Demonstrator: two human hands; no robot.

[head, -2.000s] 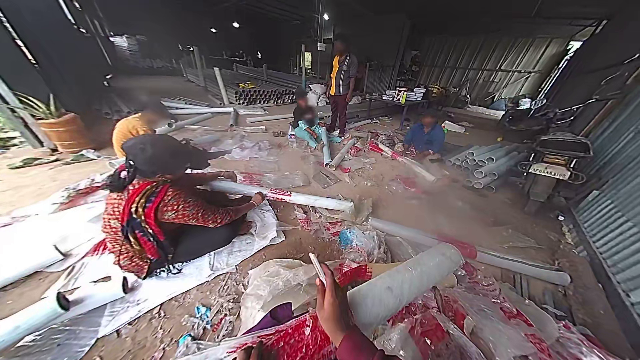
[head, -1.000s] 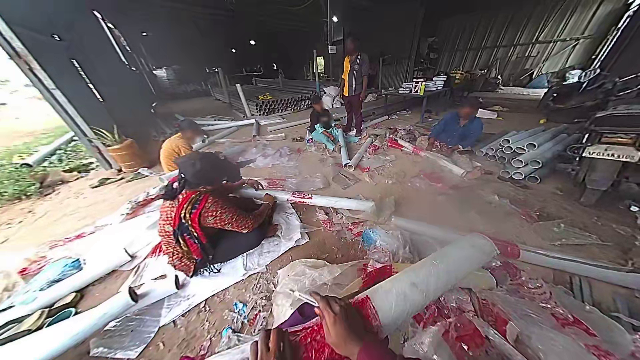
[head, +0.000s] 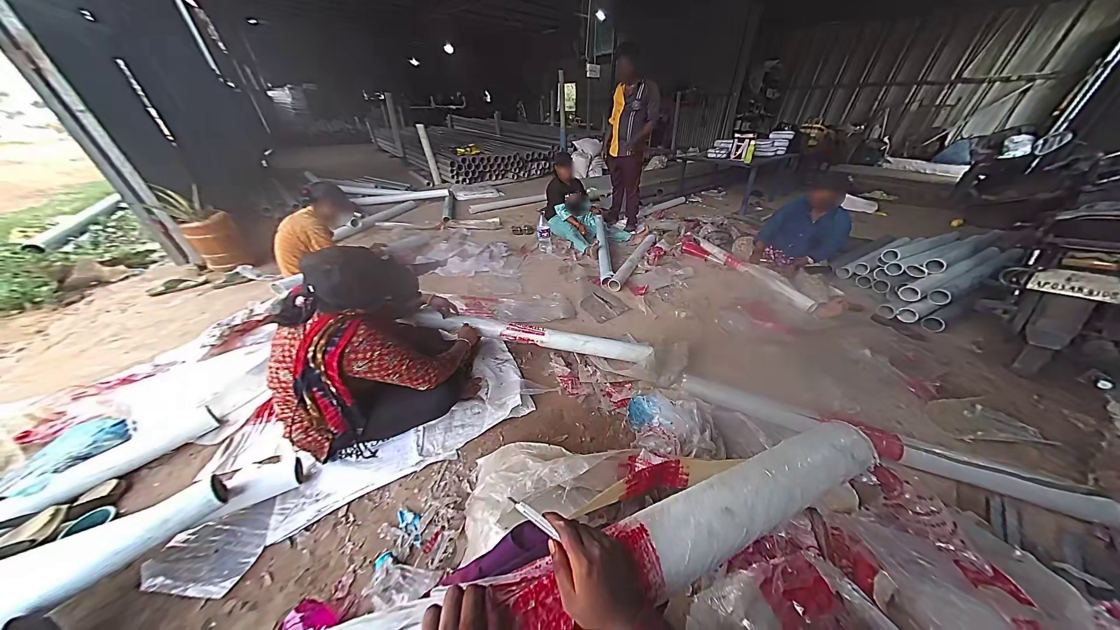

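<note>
A thick pale pipe (head: 752, 507) lies slantwise before me, its near part wrapped in plastic film with red print (head: 542, 599). My right hand (head: 599, 569) rests by the wrapped part, its fingers closed on a slim white pen-like tool (head: 534, 518) whose thin tip points up and left. At the bottom edge, my left hand (head: 464, 608) lies on the film with its fingers bent; most of it is cut off by the frame, and whether it grips the film cannot be told. Purple cloth (head: 503, 553) shows just left of the pipe.
A seated person (head: 376, 359) at the left holds a wrapped pipe (head: 560, 339). Other people sit farther back and one stands (head: 632, 131). Stacked pipes (head: 927, 271) and a parked motorcycle (head: 1059, 289) are at the right. Torn film (head: 542, 481) and more pipes (head: 114, 542) litter the ground.
My right hand, raised with the white tool upright two seconds ago, has come down toward the wrapped pipe, and the tool now leans left. The view has turned left.
</note>
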